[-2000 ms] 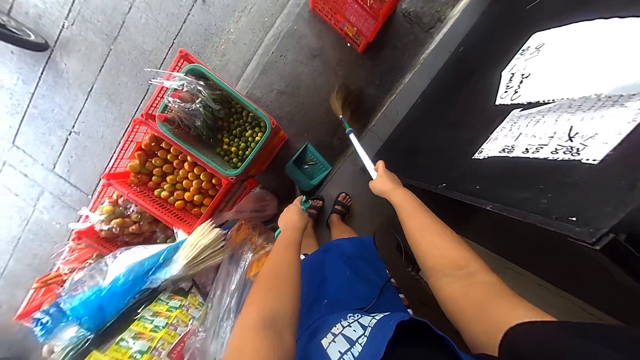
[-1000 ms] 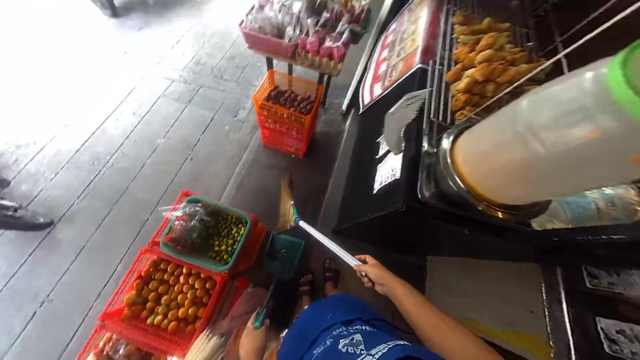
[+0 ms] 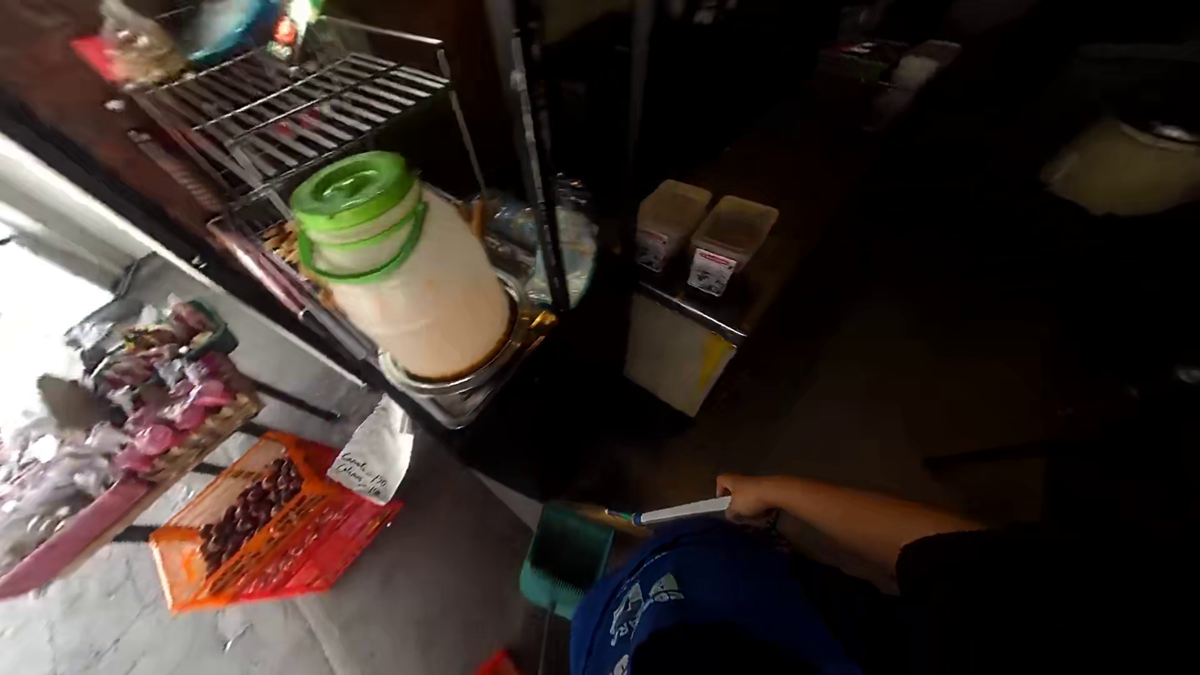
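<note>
My right hand (image 3: 747, 499) is closed around the white handle of a broom (image 3: 682, 510), low in the middle of the head view. The broom's bristle end points left and lies beside the rim of a green dustpan (image 3: 566, 555). From the dustpan a thin handle runs down to the bottom edge. My left hand is out of view. The blue apron covers my body just below the broom.
A plastic jar with a green lid (image 3: 422, 291) stands on the stall counter, near a wire rack (image 3: 328, 103). An orange crate of dark red produce (image 3: 272, 525) is at left, below bagged goods (image 3: 141, 412). Two lidded containers (image 3: 731, 234) sit on a cabinet (image 3: 677, 352).
The view has swung right toward the dark stall interior. The broom's bristle end, earlier over the floor apart from the dustpan, is now beside it. My left hand has left the view.
</note>
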